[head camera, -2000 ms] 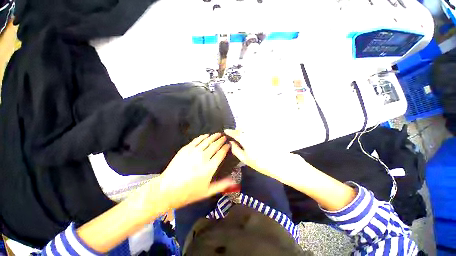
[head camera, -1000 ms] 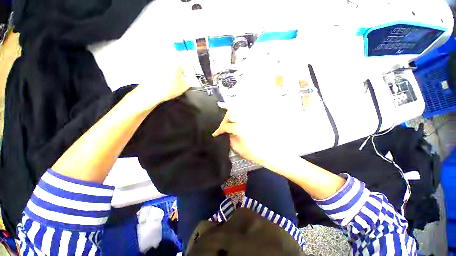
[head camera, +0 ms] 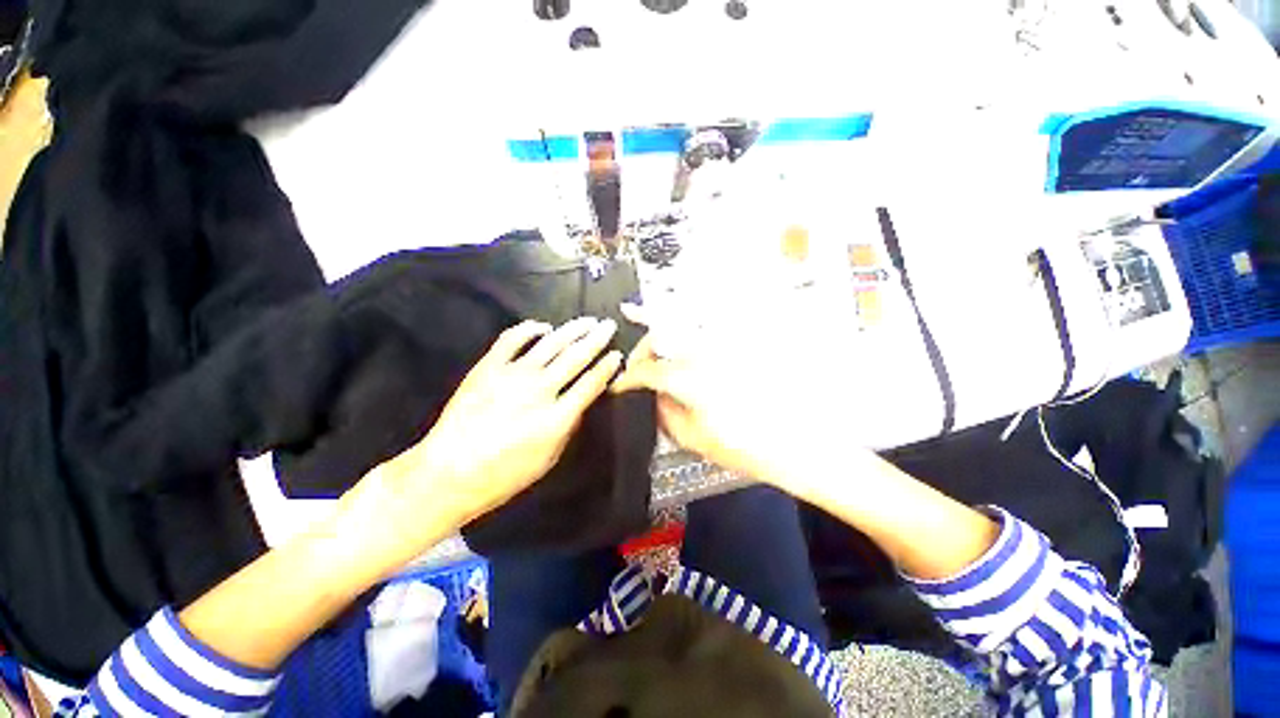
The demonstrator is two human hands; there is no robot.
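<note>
A black garment (head camera: 407, 337) lies on the white machine bed, spread to the left, with one part under the presser foot (head camera: 598, 258) and its edge hanging over the table's front. My left hand (head camera: 527, 393) lies flat on the cloth, fingers extended toward the presser foot. My right hand (head camera: 688, 400) is at the cloth's right edge, thumb and fingertips pinching it just in front of the presser foot. The needle itself is too small to tell.
The white machine head (head camera: 955, 70) spans the back, with a dark control panel (head camera: 1158, 149) at right. Black straps (head camera: 920, 316) cross the bed. A black heap (head camera: 1011, 505) with white cord lies low right. Blue crates (head camera: 1218, 267) stand at right.
My left hand has moved from beside the presser foot back toward me and onto the cloth. The cloth's front part lies flatter. My right hand stays near the cloth edge.
</note>
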